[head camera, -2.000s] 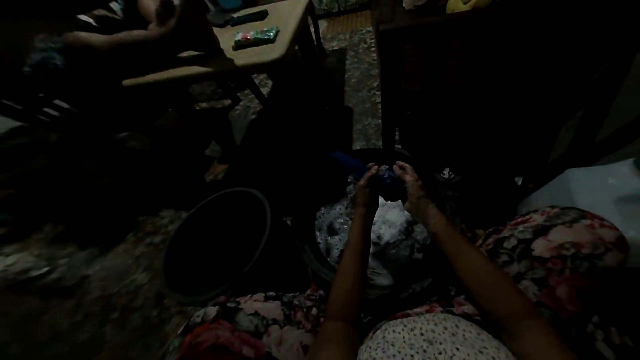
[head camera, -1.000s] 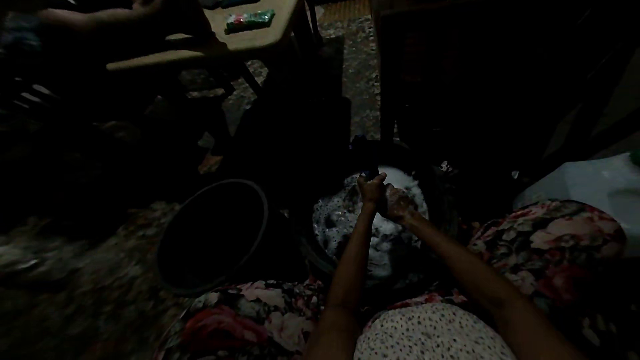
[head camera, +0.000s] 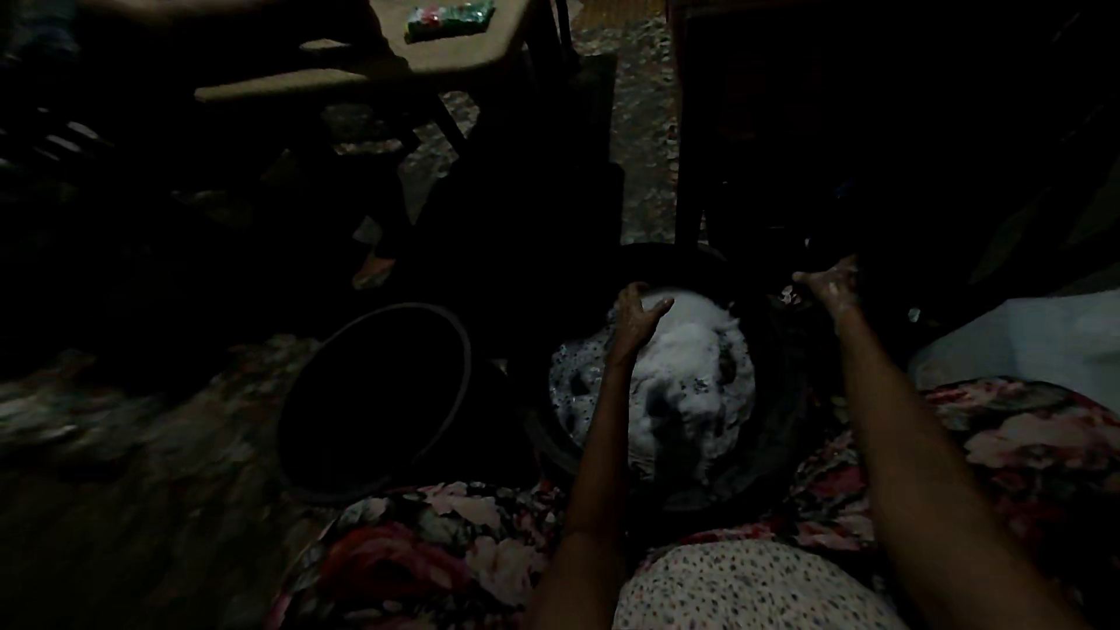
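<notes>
Below me stands a dark round tub (head camera: 779, 437) holding water topped with white suds (head camera: 687, 359). My left hand (head camera: 640, 324) is over the far left part of the suds, thumb and fingers apart, with nothing in it. Off to the right, beyond the tub's right side, my right hand (head camera: 831, 284) reaches into deep shadow with the thumb spread. Its fingers are hard to make out, and whether they hold anything cannot be told. A faint blue spot shows in the dark just past it.
A dark empty-looking round bucket (head camera: 464, 367) leans at the left. A table (head camera: 455, 57) bearing a green packet (head camera: 450, 21) is at the upper left, with part of another person beside it. A pale container or sheet (head camera: 1032, 337) lies at the right.
Both hands were together at the tub, around a dark blue thing two seconds ago. They have parted: my right hand has moved out to the right, while my left hand stays over the suds.
</notes>
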